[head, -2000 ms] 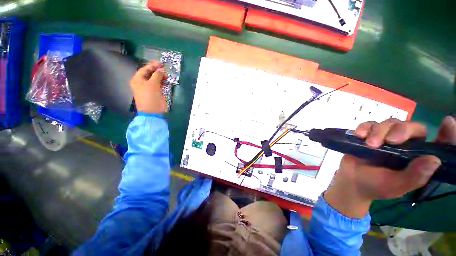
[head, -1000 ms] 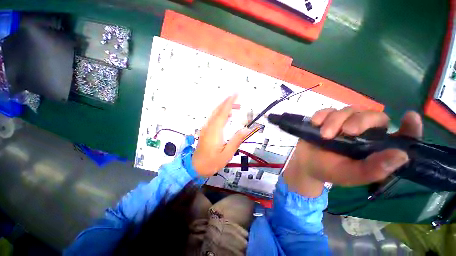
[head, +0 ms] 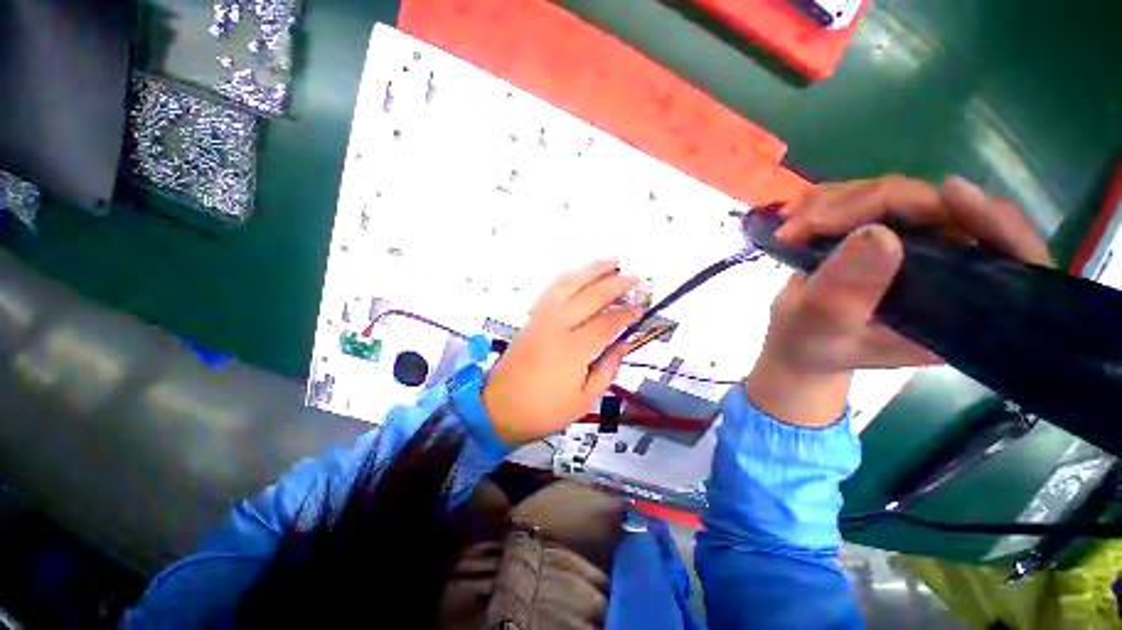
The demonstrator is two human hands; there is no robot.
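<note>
A white back panel (head: pixel 480 160) lies tilted on an orange-red foam pad (head: pixel 615 86) in front of me. My left hand (head: pixel 560 357) lies low over the panel's middle, fingertips on or near a black sleeved cable (head: pixel 689 286); what is under the fingers is hidden. My right hand (head: pixel 849 283) holds the black electric screwdriver (head: pixel 984 308) above the panel's right part. Its front end is by the cable's upper end; I cannot see the bit clearly. Red wires (head: pixel 664 417), a green circuit board (head: pixel 361 346) and a black oval part (head: pixel 410 368) are on the panel's lower part.
Two screw trays (head: pixel 197 148) are on the green bench (head: pixel 302 160) at upper left, beside a black sheet (head: pixel 62 99). Another foam pad (head: pixel 775 31) with a unit is at the top. A cord and a second tool (head: pixel 1058 529) are at lower right.
My left hand went from the screw trays to the panel's middle, then moved slightly right along the cable. The screwdriver has moved up and right over the panel. The view has shifted closer.
</note>
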